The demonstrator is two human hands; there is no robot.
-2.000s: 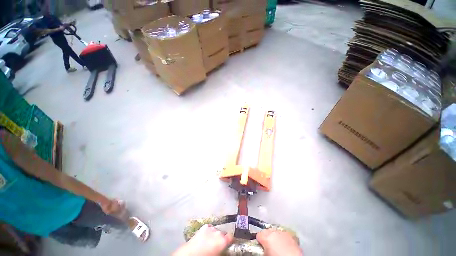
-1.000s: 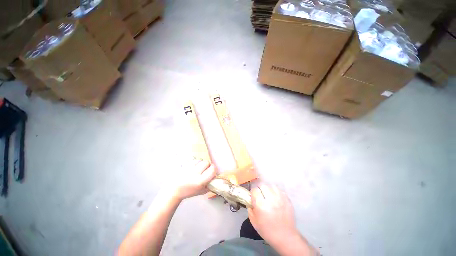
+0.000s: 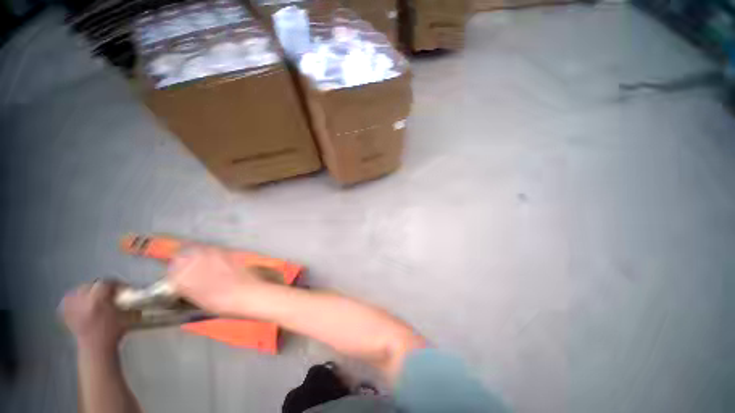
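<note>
The orange hand pallet truck [image 3: 234,331] lies low on the floor at the lower left, its forks pointing left and partly hidden by my hands and arm. Its handle [image 3: 149,295], wrapped in worn pale tape, is between my hands. My left hand [image 3: 93,313] is closed around the handle's left end. My right hand [image 3: 205,278] is closed around its right part, with my forearm crossing over the truck. The picture is blurred.
Two large brown cartons [image 3: 242,133] full of clear round containers stand side by side ahead. Flattened cartons [image 3: 101,28] are stacked at the upper left. More brown cartons [image 3: 435,24] stand behind. A dark thin object [image 3: 673,83] lies at the upper right. My dark shoe [image 3: 314,389] shows below.
The view has swung right, so the cartons now appear further left. The truck and handle have turned, with the forks now pointing left. Both hands have stayed on the handle. The other truck is out of view.
</note>
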